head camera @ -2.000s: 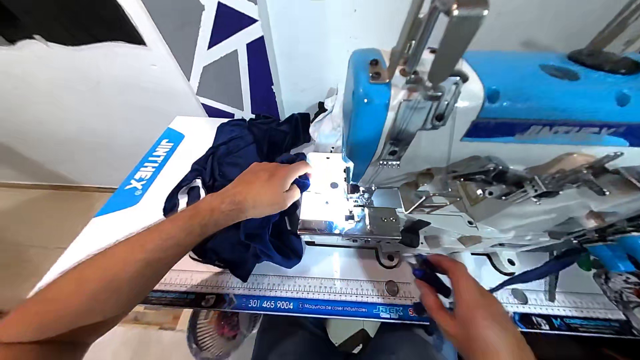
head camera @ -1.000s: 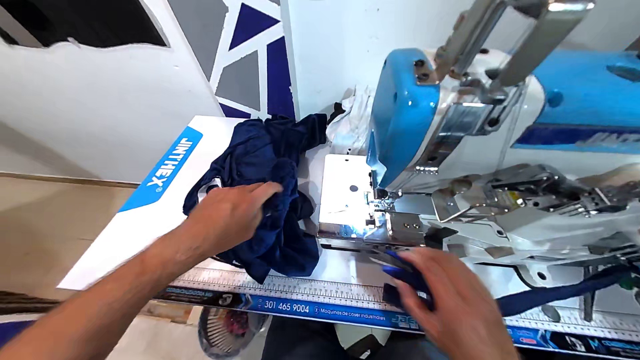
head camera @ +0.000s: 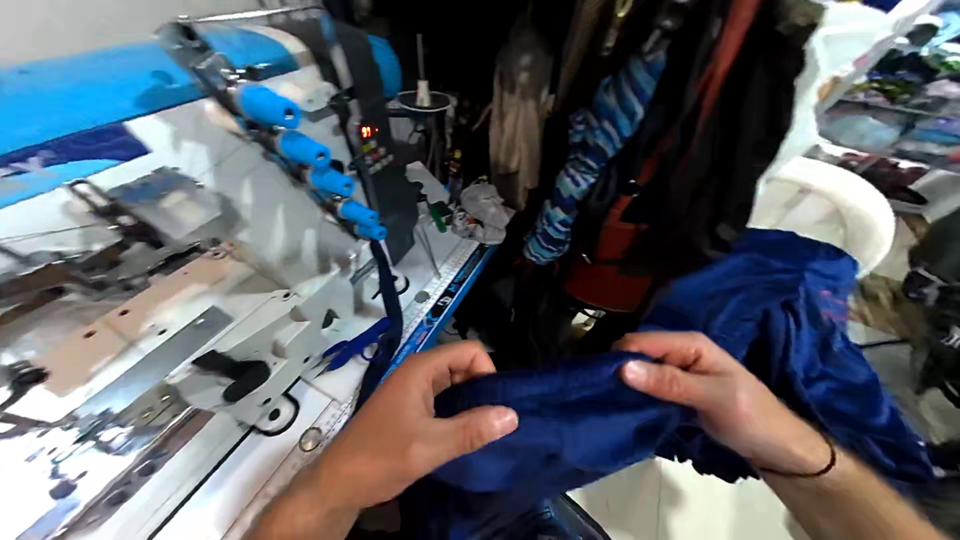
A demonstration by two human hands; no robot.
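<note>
Between my two hands stretches the gathered edge of a dark blue fabric garment [head camera: 555, 420]. My left hand [head camera: 420, 427] grips its left end, thumb on top. At the other end, my right hand [head camera: 697, 382] pinches the edge between thumb and fingers. More blue fabric [head camera: 780, 300] spreads beyond my right hand over a white plastic chair [head camera: 847, 202]. Blue-handled thread snips [head camera: 356, 345] lie on the sewing machine bed to the left of my hands, touching neither. A dark blue strip [head camera: 388, 292] hangs down at the machine's right end.
An industrial sewing machine [head camera: 97, 97] with blue knobs fills the left side. Its table has a ruler-marked edge [head camera: 442, 300]. A spool stand [head camera: 424, 97] and a crumpled pale cloth [head camera: 484, 210] are behind. Hanging garments [head camera: 600, 150] stand ahead, stocked shelves [head camera: 892, 120] at far right.
The view has swung far to the right. My right hand has let go of the blue-handled tool, and both hands now hold blue fabric. My left hand is away from the cloth beside the needle area.
</note>
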